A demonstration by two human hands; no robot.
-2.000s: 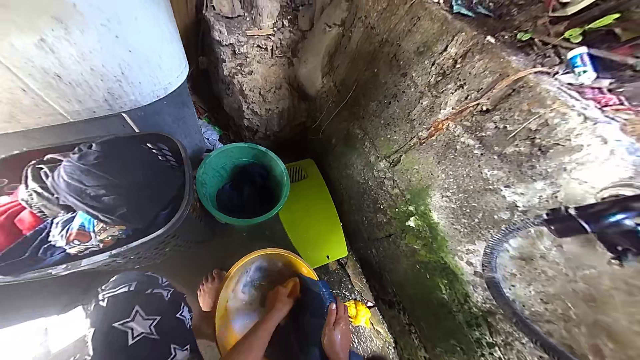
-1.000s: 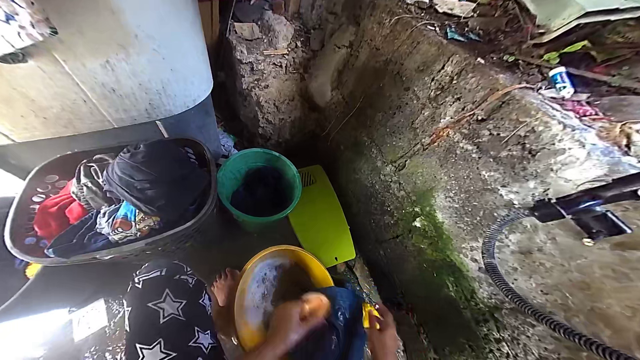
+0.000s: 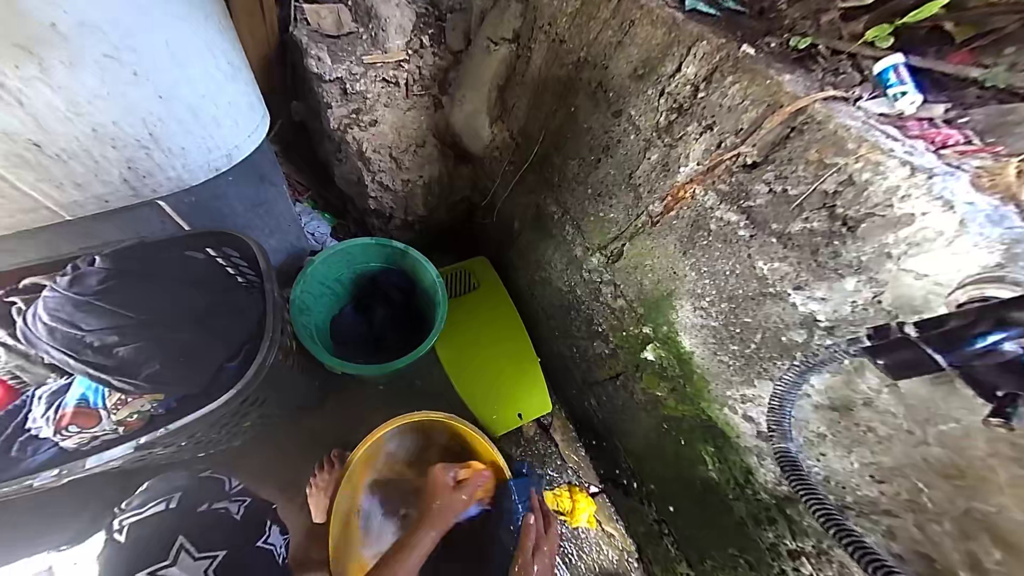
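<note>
Over the yellow basin [image 3: 376,448] of cloudy water, my left hand [image 3: 454,494] is closed on an orange bar [image 3: 478,474], which looks like laundry soap, against a dark blue cloth [image 3: 516,500]. At the basin's right rim my right hand [image 3: 538,538] lies on the same cloth, its fingers close together; whether they pinch the fabric is hard to tell. A crumpled yellow thing [image 3: 571,506] rests on the wet ledge just right of that hand. The lower part of the cloth runs down out of the frame.
A green basin [image 3: 308,308] with dark cloth in water stands beside a lime-green plastic panel [image 3: 492,360]. To the left is a laundry basket [image 3: 268,320] heaped with clothes. A rough concrete wall [image 3: 720,240] rises at right, with a black corrugated hose [image 3: 800,472]. A bare foot [image 3: 325,484] touches the yellow basin's side.
My right hand, near the yellow thing a second ago, now lies flatter on the cloth at the rim. The yellow thing is on the ledge, apart from the fingers.
</note>
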